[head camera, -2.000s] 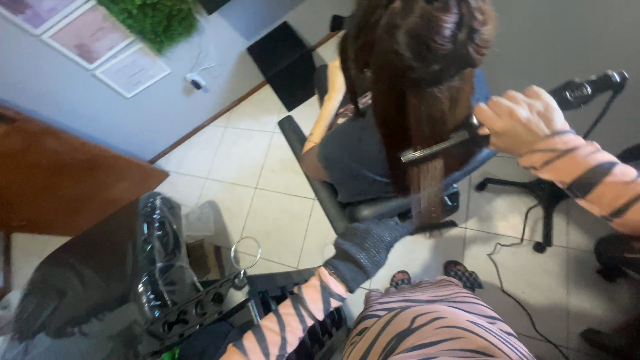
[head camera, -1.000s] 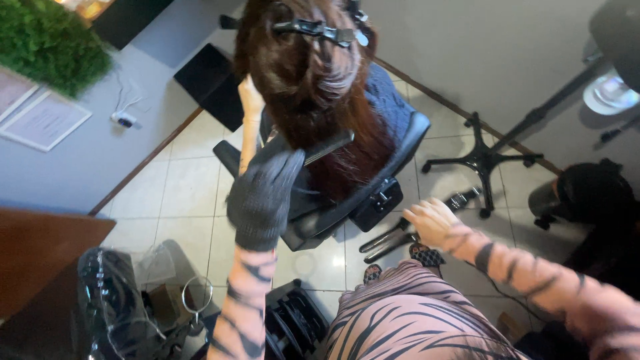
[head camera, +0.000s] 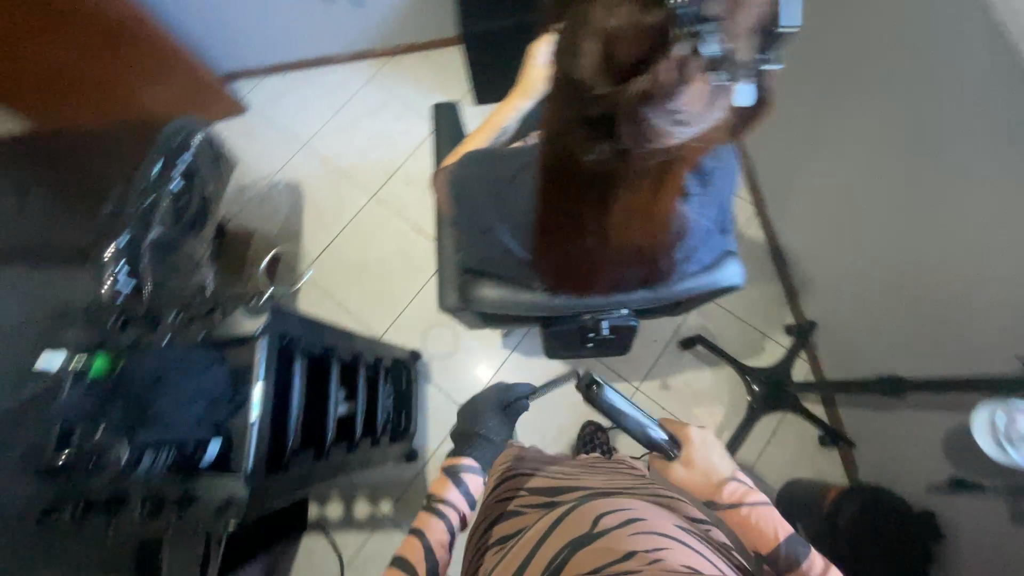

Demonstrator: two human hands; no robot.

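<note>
My left hand (head camera: 490,416), in a dark glove, holds a thin dark comb (head camera: 554,385) that points up and right. A black hair straightener (head camera: 628,416) is in my bare right hand (head camera: 698,460), its tip close to the comb's end; whether they touch I cannot tell. Both hands are low, in front of my body. Beyond them a person sits in a black salon chair (head camera: 512,300), back toward me. The person's long reddish-brown hair (head camera: 612,216) hangs loose over the chair's back, with silvery clips (head camera: 720,48) at the top of the head, blurred by motion.
At the left is a black trolley (head camera: 260,408) with shelves or drawers and items on top. Something wrapped in clear plastic (head camera: 160,216) stands behind it. A black stand with a star base (head camera: 772,388) is at the right, near a dark rounded object (head camera: 860,520). Light tiles (head camera: 352,200) cover the floor.
My left hand with the comb has come away from the hair, down toward my body. The straightener, at the hair two seconds ago, is now low near the comb. The view has shifted.
</note>
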